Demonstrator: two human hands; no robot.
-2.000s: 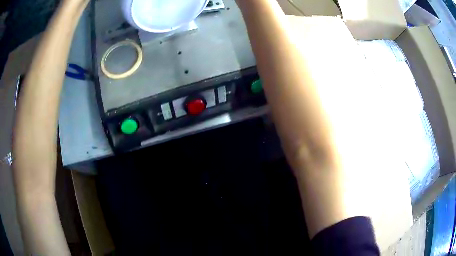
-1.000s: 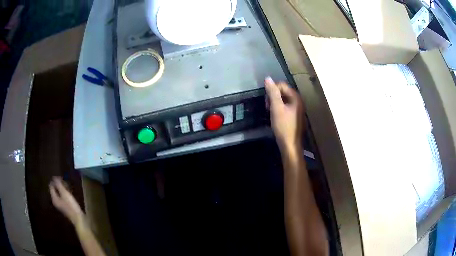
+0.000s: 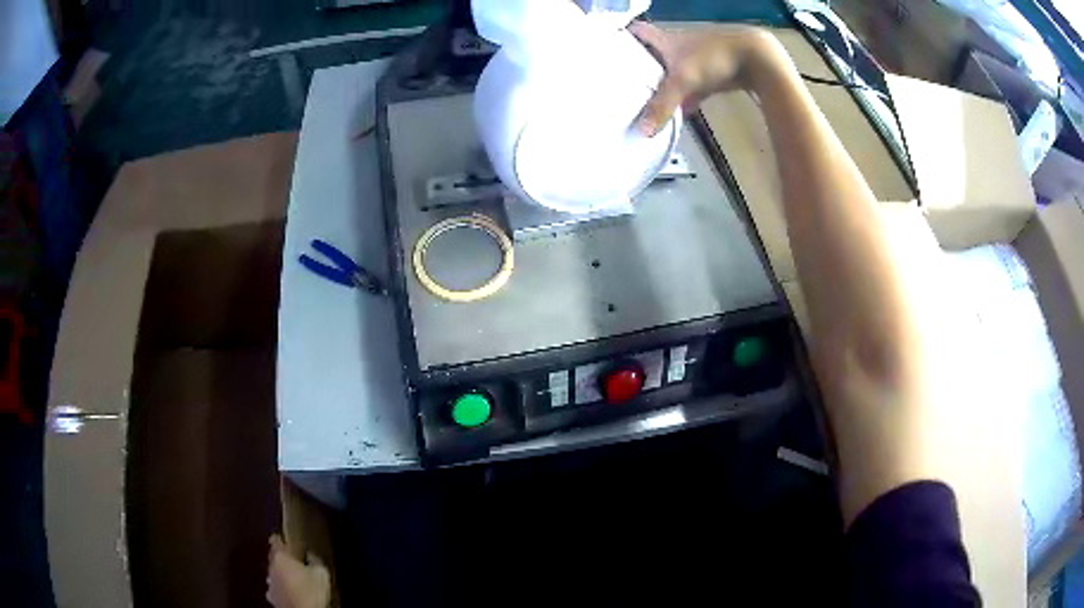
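Note:
A white, round plastic bowl [image 3: 583,131] sits over the metal fixture [image 3: 466,188] at the back of the grey machine bed [image 3: 535,309]. My right hand [image 3: 701,71] grips its upper right side, thumb on the front face and fingers partly hidden behind. My left hand [image 3: 297,576] is low at the left, against the right wall of the left carton, partly cut off by the lower edge; its grip is unclear. The front panel has a left green button [image 3: 471,409], a red button [image 3: 623,380] and a right green button [image 3: 750,350].
A cream tape ring [image 3: 464,292] lies on the bed's left. Blue-handled cutters [image 3: 333,264] lie on the white table [image 3: 327,392]. An open brown carton [image 3: 89,499] stands at left. At right are a tan cardboard flap [image 3: 969,475], clear-wrapped stock [image 3: 1034,392] and a black cable [image 3: 826,81].
My right hand has moved from near the right green button up onto the bowl. My left hand has moved from over the left carton to its right wall. The view has shifted, showing more behind the machine.

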